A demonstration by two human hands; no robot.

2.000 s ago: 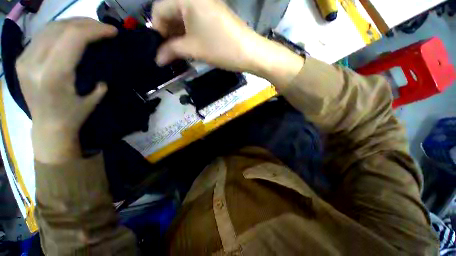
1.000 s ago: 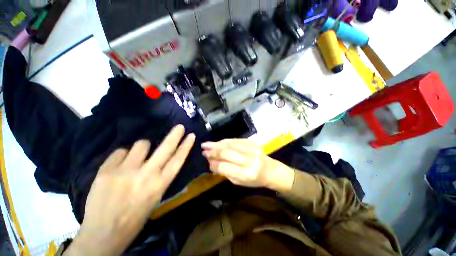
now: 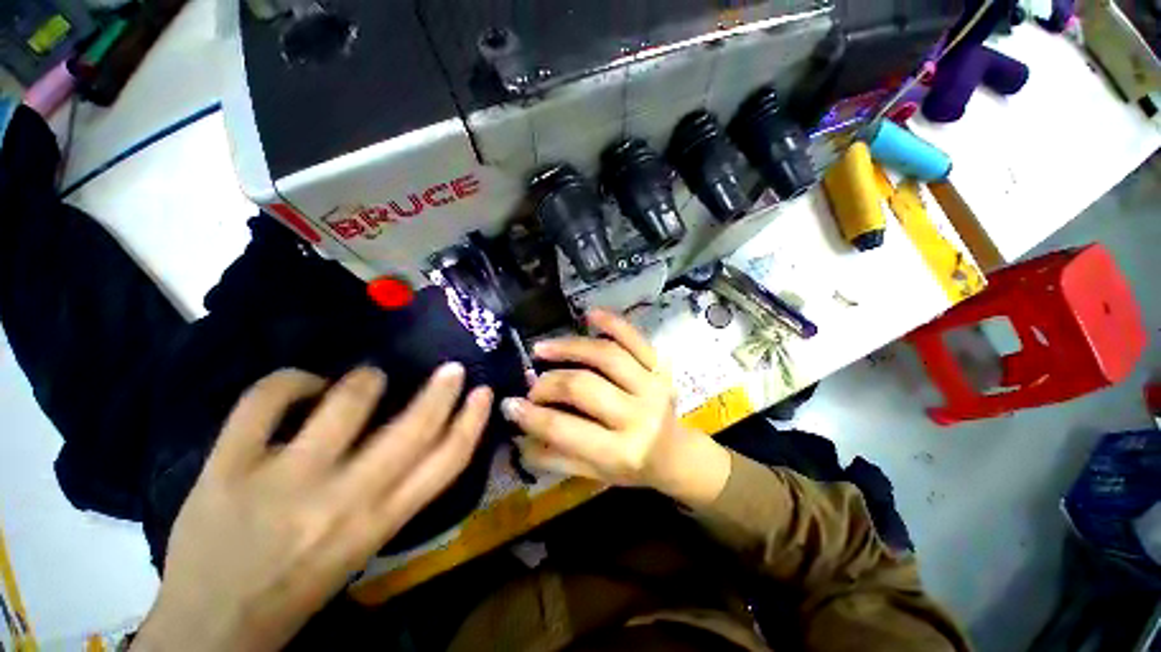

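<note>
The black garment (image 3: 350, 325) lies in a heap on the left of the machine bed, with a long part reaching to the far left. Its right edge is at the needle area (image 3: 474, 306) of the overlock machine (image 3: 369, 166). My left hand (image 3: 331, 478) lies flat on the garment, blurred, fingers spread. My right hand (image 3: 605, 414) is just in front of the needle area, its fingers bent and fingertips closed at the garment's right edge. The fabric between those fingertips is mostly hidden.
Four black tension knobs (image 3: 647, 191) face me. Metal snips (image 3: 764, 301) and pale-green scraps (image 3: 768, 357) lie right of the machine. Beyond are mustard (image 3: 854, 198), light-blue (image 3: 912, 150) and purple (image 3: 957, 84) cones. A red stool (image 3: 1069, 325) stands at right.
Since the first frame, my hands have come down from the raised garment to its surface and edge. Since the second, my right fingers have spread and shifted slightly; the view shows more machine top.
</note>
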